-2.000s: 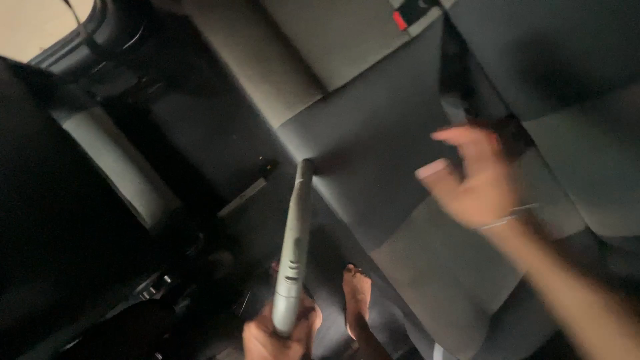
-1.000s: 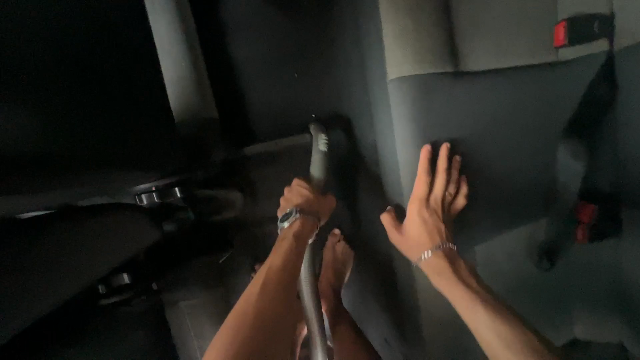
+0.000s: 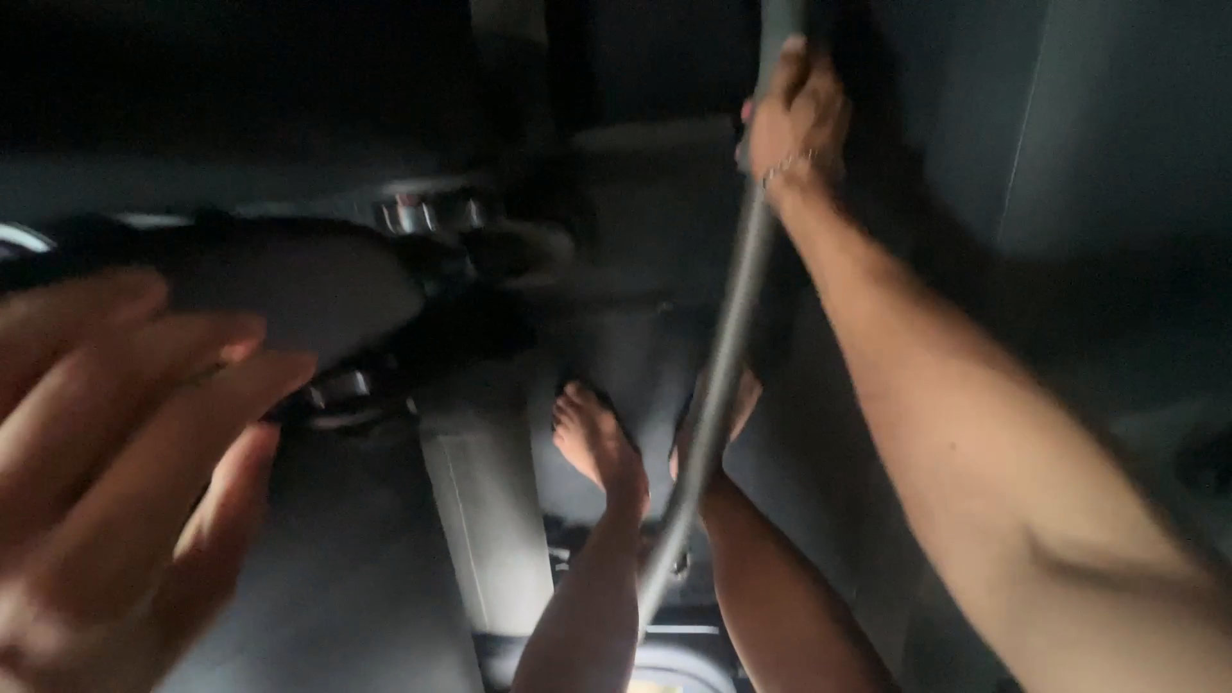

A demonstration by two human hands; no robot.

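Observation:
A long grey tube [image 3: 736,318], blurred and slightly curved, runs from the top of the view down between my legs. It looks like a vacuum cleaner's hose or wand. My right hand [image 3: 799,120], with a chain bracelet at the wrist, is closed around its upper part. The tube's far end lies beyond the top edge. Large and blurred at the left edge, my left hand [image 3: 144,443] is raised with its fingers apart and nothing in them. It is near the dark seat part on the left.
My bare feet [image 3: 597,438] stand on the dark floor of a vehicle. Seat parts with metal fittings [image 3: 342,385] jut in from the left. A dark seat side [image 3: 1020,144] rises at the right. Something pale and rounded [image 3: 679,669] shows at the bottom edge.
The left hand, on the tube one second ago, has let go and moved left. My right hand, open by the seat then, has taken hold of the tube.

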